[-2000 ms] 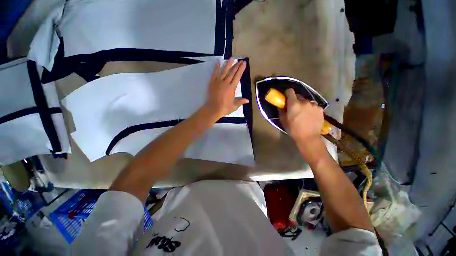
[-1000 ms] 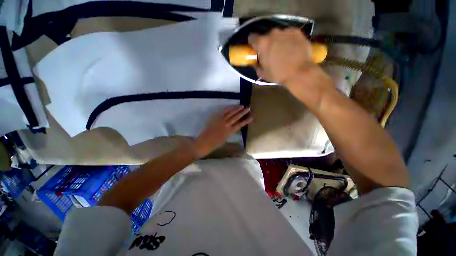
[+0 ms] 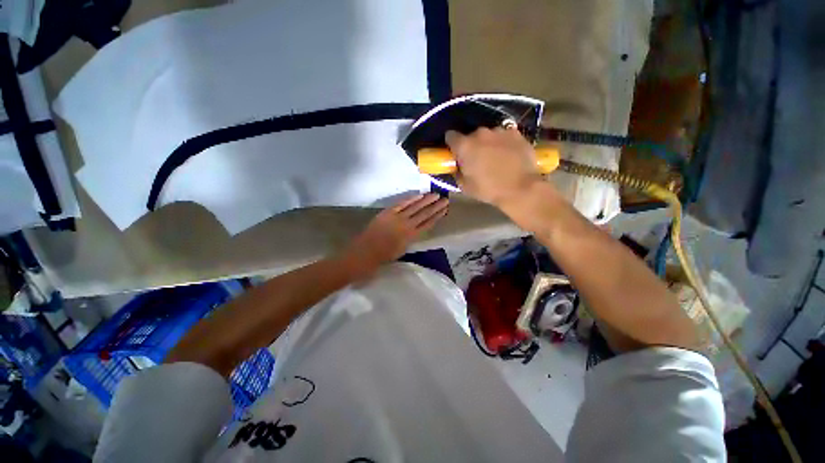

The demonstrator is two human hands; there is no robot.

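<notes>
A white garment panel (image 3: 298, 68) lies flat on the beige ironing table (image 3: 534, 45). A dark curved band (image 3: 271, 125) crosses it, and a straight dark edge strip (image 3: 438, 45) runs along its right end. My right hand (image 3: 496, 165) grips the orange handle of the steam iron (image 3: 466, 118). The iron's tip points left and its soleplate covers part of the edge strip. My left hand (image 3: 398, 228) rests with fingers together at the panel's near right corner, just below the iron. It grips nothing that I can see.
Pressed white panels with crossing dark bands (image 3: 32, 127) lie at the left. A blue plastic basket (image 3: 149, 330) stands below the table at left. A red object (image 3: 496, 312) is below the near edge. A yellow hose (image 3: 674, 212) trails from the iron to the right.
The iron moved from right of the panel onto the edge strip, then down along it towards me. My left hand slid from the panel's middle to its near corner. The panel's far part has shifted in view.
</notes>
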